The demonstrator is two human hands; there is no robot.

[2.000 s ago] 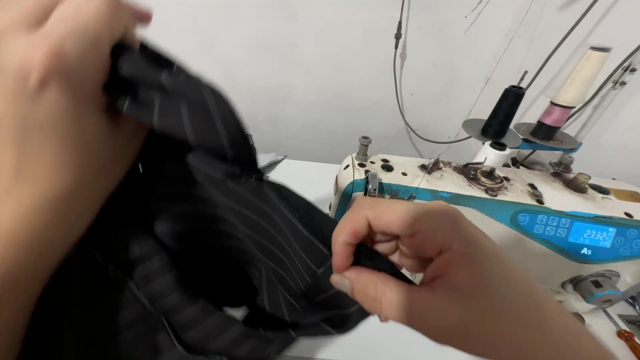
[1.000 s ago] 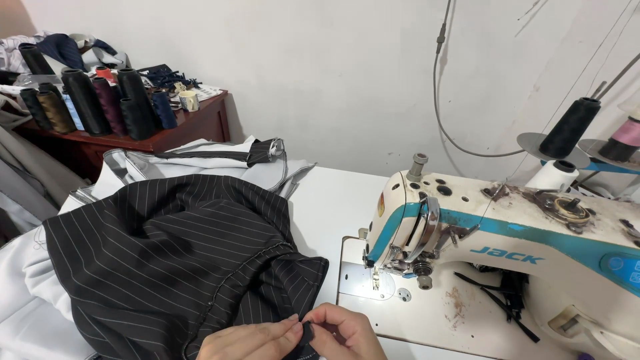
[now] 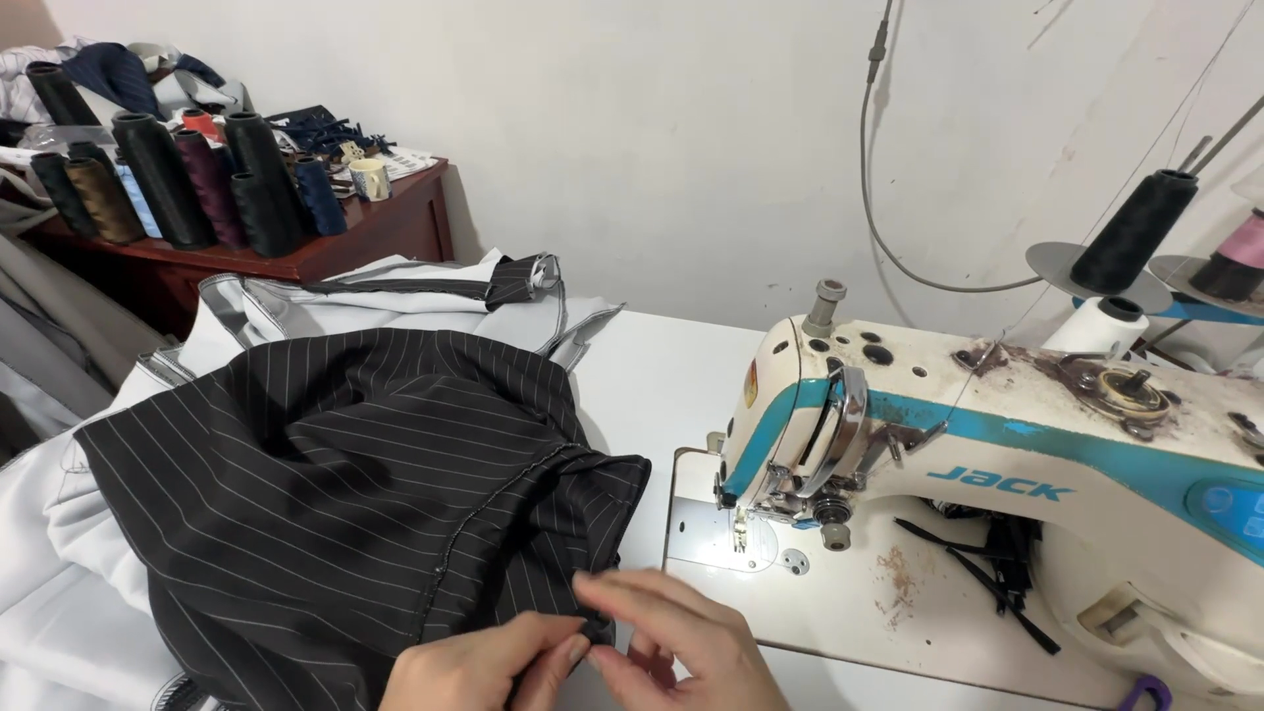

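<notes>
A black pinstriped fabric garment (image 3: 375, 484) lies spread on the white table, left of a Jack sewing machine (image 3: 987, 434). At its lower right edge, my left hand (image 3: 494, 662) pinches the cloth between thumb and finger. Close beside it, my right hand (image 3: 681, 642) has its thumb near the left fingertips and its index finger extended over the cloth edge; whether it grips any cloth is not clear. A serged seam (image 3: 449, 543) runs across the garment. The machine's presser foot (image 3: 740, 530) stands to the right of the cloth, not touching it.
White and grey fabric pieces (image 3: 59, 592) lie under and behind the garment. Several thread cones (image 3: 158, 178) and a mug (image 3: 369, 180) stand on a red-brown wooden cabinet (image 3: 365, 232) at back left. Black strips (image 3: 1007, 583) lie under the machine arm, and a purple handle (image 3: 1145, 693) shows at lower right.
Two seconds ago the garment was held up before the machine; now it lies on the table. Since one second ago, my right hand's index finger has lifted and straightened.
</notes>
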